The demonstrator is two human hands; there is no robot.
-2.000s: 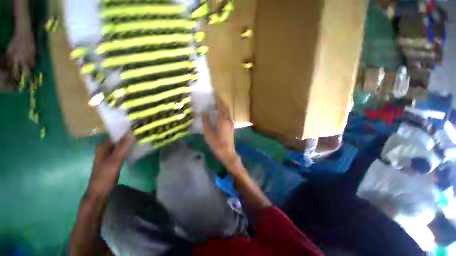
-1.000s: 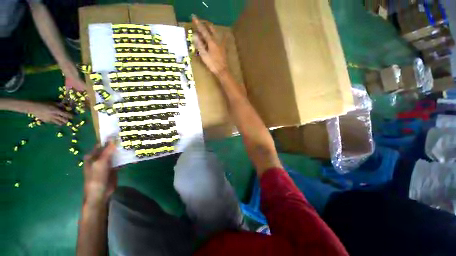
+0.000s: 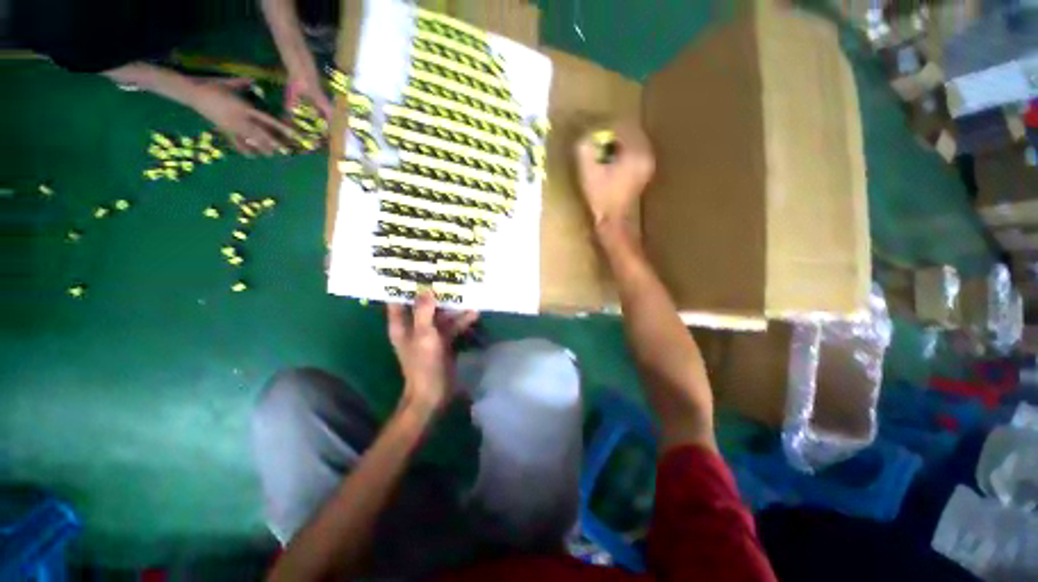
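A white foam sheet [image 3: 512, 244] carries many rows of yellow-and-black transformers [image 3: 450, 148], with some loose ones along its left and right edges. My left hand [image 3: 427, 341] holds the sheet's near edge, thumb on top. My right hand [image 3: 615, 171] is right of the sheet, over the brown cardboard [image 3: 575, 256], with a yellow-and-black transformer at its fingers. The right hand is blurred. The sheet lies over the cardboard.
An open cardboard carton [image 3: 706, 193] stands to the right. Bubble-wrapped packaging [image 3: 802, 398] and a blue stool [image 3: 620, 438] are nearer. Another person's hands [image 3: 250, 125] are among loose transformers [image 3: 182, 156] on the green floor at left.
Since one second ago my left hand has moved to the middle of the near edge. My right hand now has a transformer at its fingers. The view has shifted, so sheet and carton appear further right.
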